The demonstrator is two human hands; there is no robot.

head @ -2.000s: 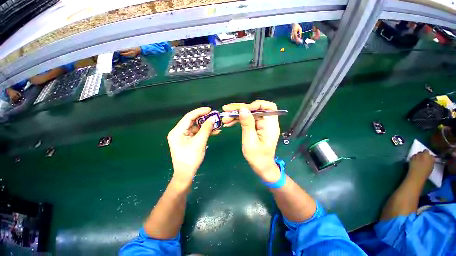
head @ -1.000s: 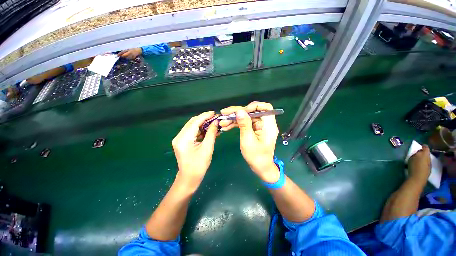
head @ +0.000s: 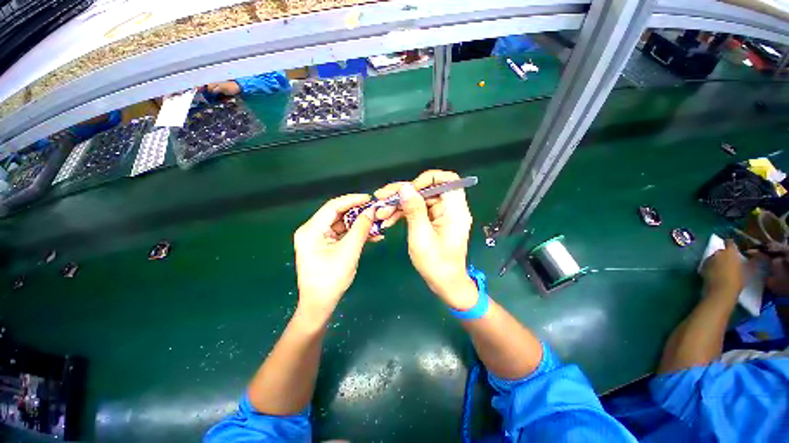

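My left hand (head: 328,251) holds a small dark module (head: 362,218) with white parts between thumb and fingers, above the green bench. My right hand (head: 434,235) grips a slim silver tool (head: 445,188), perhaps tweezers. The tool's back end points up to the right and its front end reaches the module; fingers hide the exact tip. Both hands are close together, almost touching. A bright blue wrist strap (head: 477,296) is round my right wrist.
Spool of silver wire (head: 556,261) beside the grey post (head: 567,121). Several modules (head: 159,250) lie along the green bench (head: 234,303). Blister trays (head: 324,102) lie beyond. A neighbour's arm (head: 705,316) is at right, a dark fixture (head: 39,394) at lower left.
The silver tool tilts more steeply, and the module's angle in my left hand has changed. Both hands have shifted slightly left. Bench modules at left have moved left. The neighbour's second hand now shows.
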